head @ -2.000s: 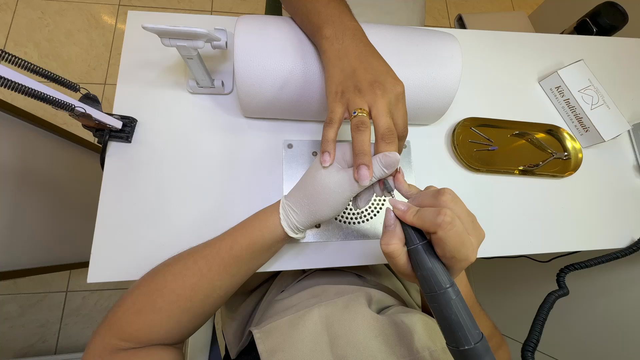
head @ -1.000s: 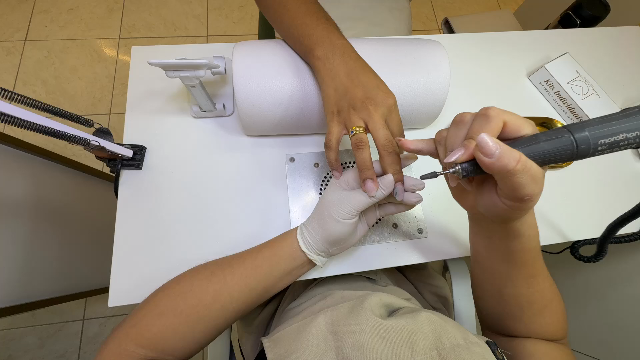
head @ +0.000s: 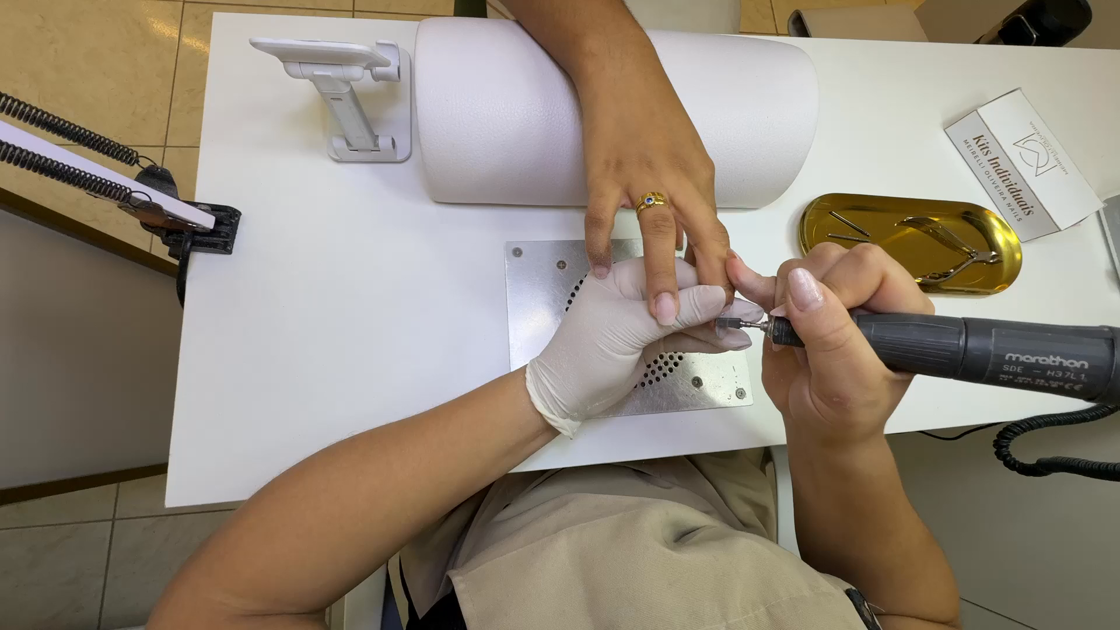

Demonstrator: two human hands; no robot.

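My left hand (head: 604, 337), in a white glove, holds a finger of another person's hand (head: 652, 149) over a perforated metal plate (head: 534, 324). That hand wears a gold ring (head: 651, 201) with a blue stone, and its wrist lies across a white padded armrest (head: 499, 114). Bare, my right hand (head: 840, 324) grips a dark Marathon electric nail drill (head: 989, 350) held nearly level. The drill's bit (head: 731, 323) is at the held fingertip; whether it touches the nail cannot be told. My right index finger meets the side of the same finger.
A gold tray (head: 814, 229) with cuticle nippers (head: 958, 254) and small metal bits lies right of the hands, by a white printed box (head: 1024, 166). A white stand (head: 350, 105) is at the back left. A spring-arm lamp clamp (head: 223, 229) grips the left edge. A coiled cord (head: 1041, 468) hangs right.
The drill was angled down toward the lower right two seconds ago, then swung up to the right. Since one second ago, its bit has moved left to the held fingertip. The gold tray shows again.
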